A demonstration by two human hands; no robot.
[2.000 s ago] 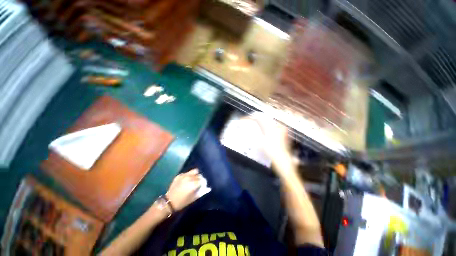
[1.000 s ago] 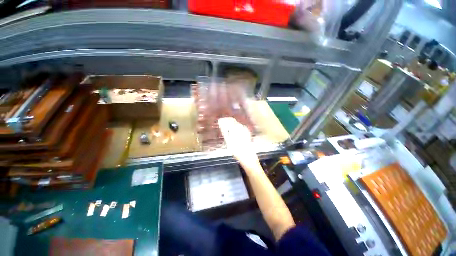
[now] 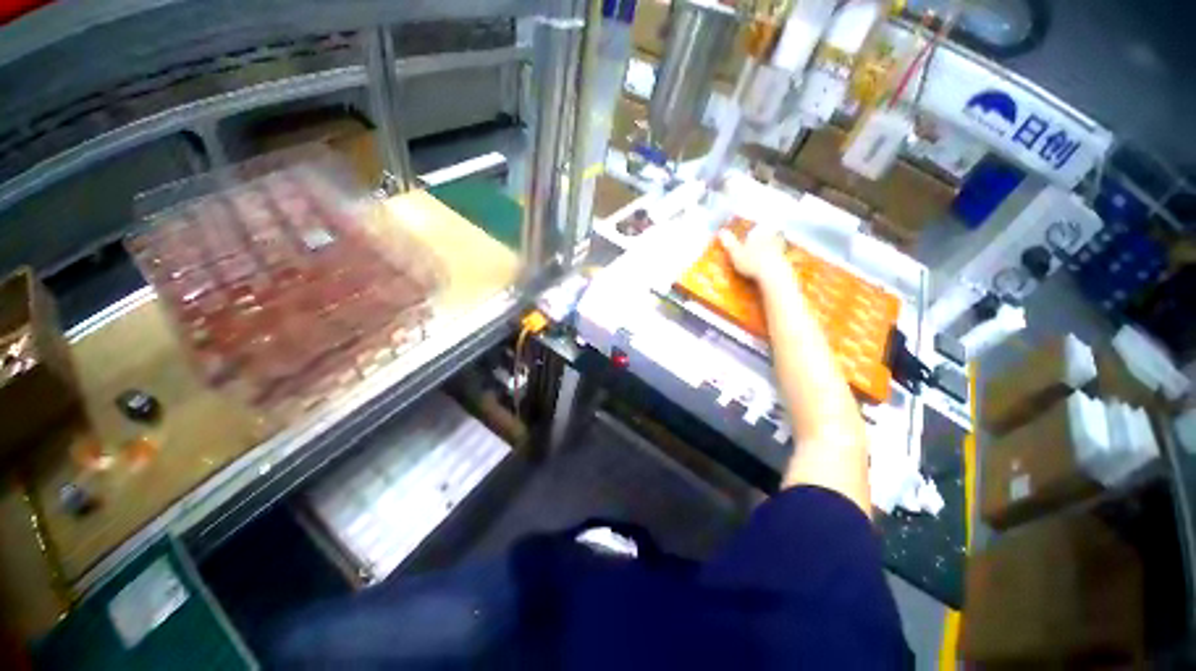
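My right hand point(image 3: 756, 252) is at the far left end of the bright orange machine plate point(image 3: 839, 312), with the arm stretched across it. The plate has rows of small cavities and lies on the white machine point(image 3: 721, 361). The hand is small and blurred. The fingers are over or on the plate's edge; I cannot tell whether they hold anything. My left hand is out of the picture.
The clear blister tray point(image 3: 282, 282) with reddish rows lies on the tan shelf point(image 3: 177, 446) at left, beside a cardboard box point(image 3: 37, 380). A whitish tray point(image 3: 407, 492) is below the shelf edge. Brown cartons point(image 3: 1049, 564) stand at right. A metal post point(image 3: 551, 157) rises between shelf and machine.
The view has swung right towards the machine. My right hand has moved from the blister tray to the orange plate. The green bench has mostly left the picture.
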